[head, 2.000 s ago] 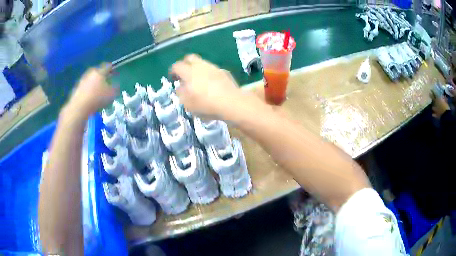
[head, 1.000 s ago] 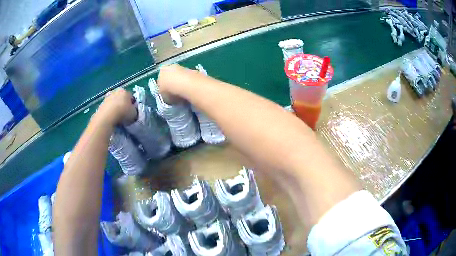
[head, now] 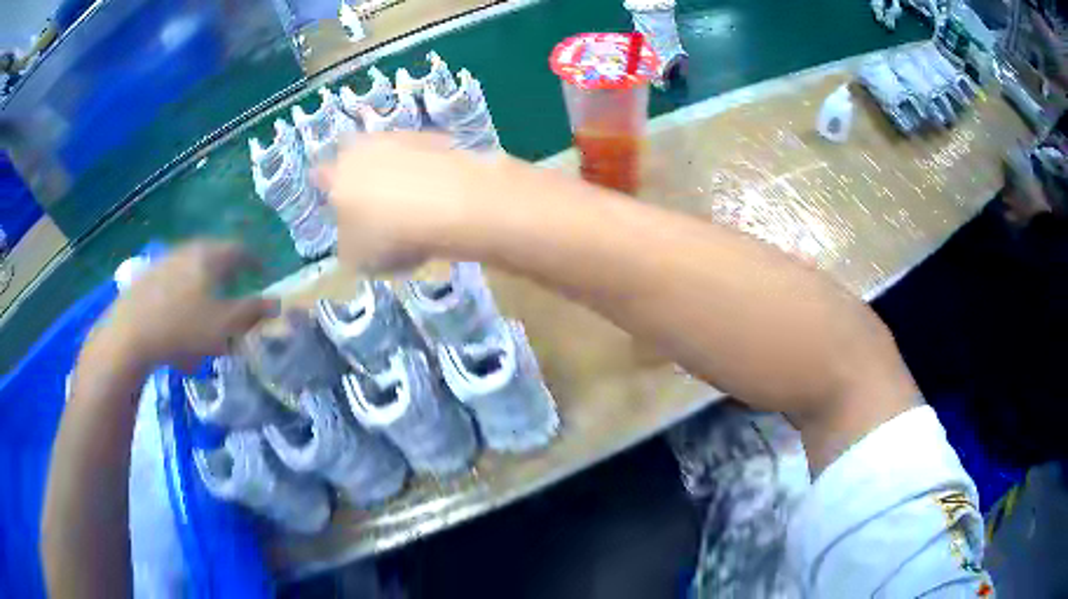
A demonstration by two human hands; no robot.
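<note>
Pale grey-white hollow bodies (head: 504, 386) stand upright in rows on the tan bench (head: 609, 386), with open bores and prongs up. Another group of bodies (head: 287, 187) stands farther back on the green belt (head: 515, 70). My left hand (head: 187, 304) is blurred, with fingers apart and nothing seen in it, beside the left end of the bench rows. My right hand (head: 387, 199) is blurred between the two groups. Its fingertips are hard to make out, and I cannot tell whether it holds a body.
A red-lidded cup (head: 609, 117) of orange-red drink stands right of the bodies. A white glue bottle (head: 835, 115) and grey-white pieces (head: 914, 88) are farther right. A blue tray (head: 223, 527) is at the left. Another person's hand (head: 1028, 199) shows at the right edge.
Bodies at the back have moved away from the front rows, and more now stand on the belt. Both hands have come back from the back row bodies, and my left hand has let go.
</note>
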